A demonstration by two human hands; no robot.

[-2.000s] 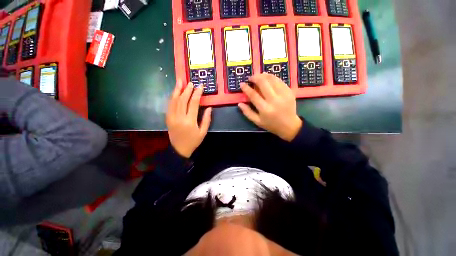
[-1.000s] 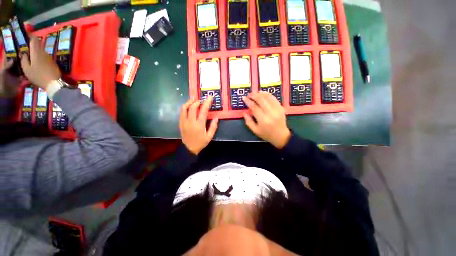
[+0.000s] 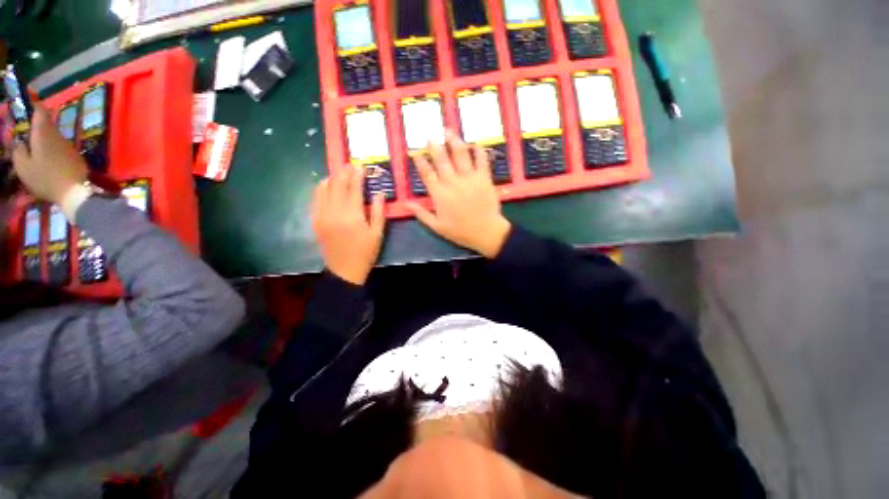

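Observation:
A red phone tray [image 3: 636, 146] lies on the green bench with two rows of keypad phones. The near row's phones, such as the one second from right [image 3: 539, 107], have white lit screens. In the far row two screens are dark and the others are lit. My left hand [image 3: 348, 222] rests at the tray's near left corner, fingers by the keys of the leftmost near phone [image 3: 367, 132]. My right hand [image 3: 462, 195] lies spread over the lower part of the second and third near phones. Neither hand holds anything.
Loose batteries, one red and white [image 3: 215, 152] and one black [image 3: 266, 71], lie left of the tray. A dark teal pen [image 3: 660, 76] lies to the right. At the left, a person in a grey sleeve [image 3: 146, 255] handles phones at another red tray [image 3: 168, 136].
The view has shifted, so the tray sits further left and slightly tilted. My right hand has moved left and further up over the second phone. My left hand stays at the leftmost phone.

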